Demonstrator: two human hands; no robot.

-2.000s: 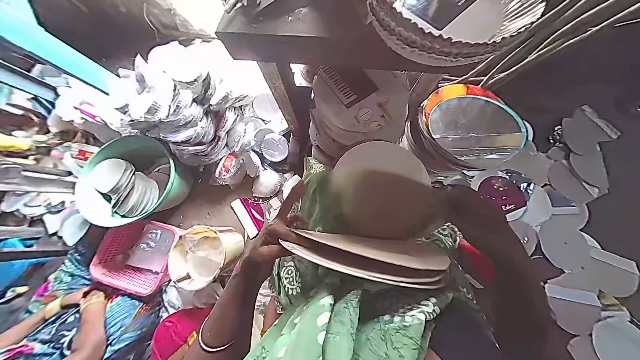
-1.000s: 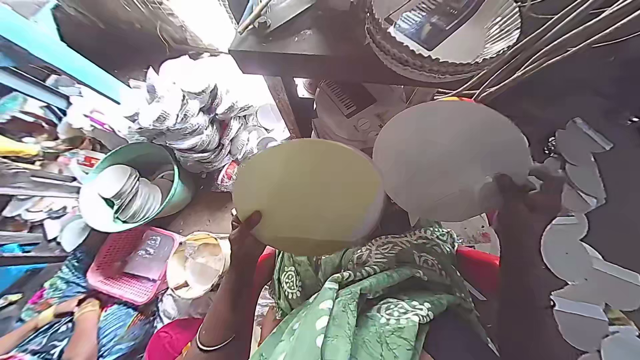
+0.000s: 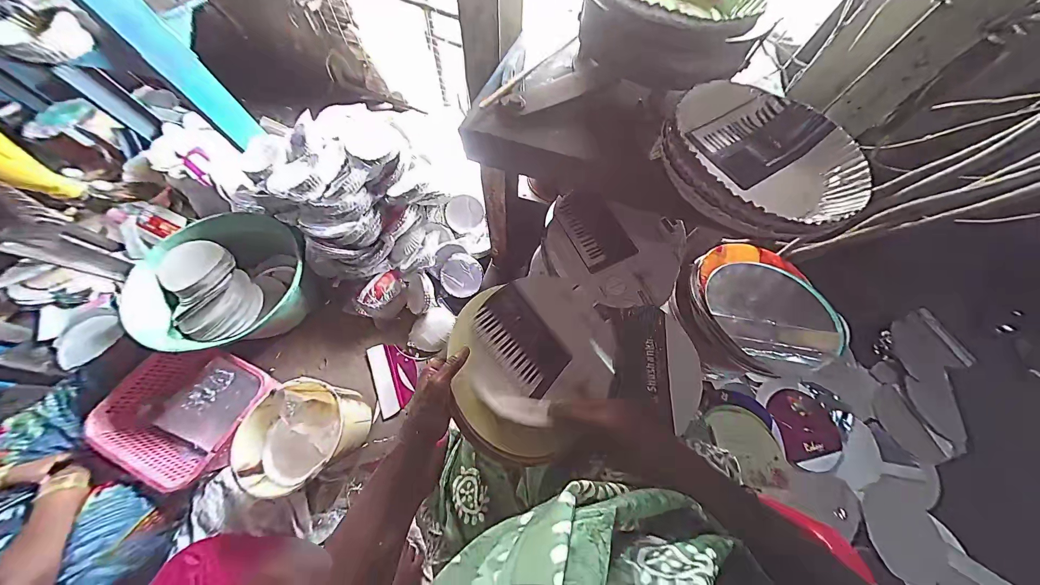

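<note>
My left hand (image 3: 443,382) grips the left edge of a stack of round cardboard discs (image 3: 536,325) above my lap. The top disc bears a printed pattern of white stripes on a dark block. My right hand (image 3: 605,435) is blurred at the lower right of the stack, its fingers beside a pale patch; whether it holds anything is unclear. Just behind the stack lies a similar printed sheet (image 3: 609,244). A further round disc (image 3: 682,366) with a dark printed band shows at the stack's right.
A green tub (image 3: 296,301) of discs, a pink basket (image 3: 122,431) and a cream bucket (image 3: 357,414) stand left. Fluted plates (image 3: 849,175) are stacked back right, near a dark table (image 3: 536,134). Cut discs (image 3: 910,504) lie at right. Another person's hands (image 3: 49,479) rest lower left.
The two plain discs, held apart one per hand a second ago, are no longer seen so; my left hand now holds a stack with a printed top. The view has tilted up.
</note>
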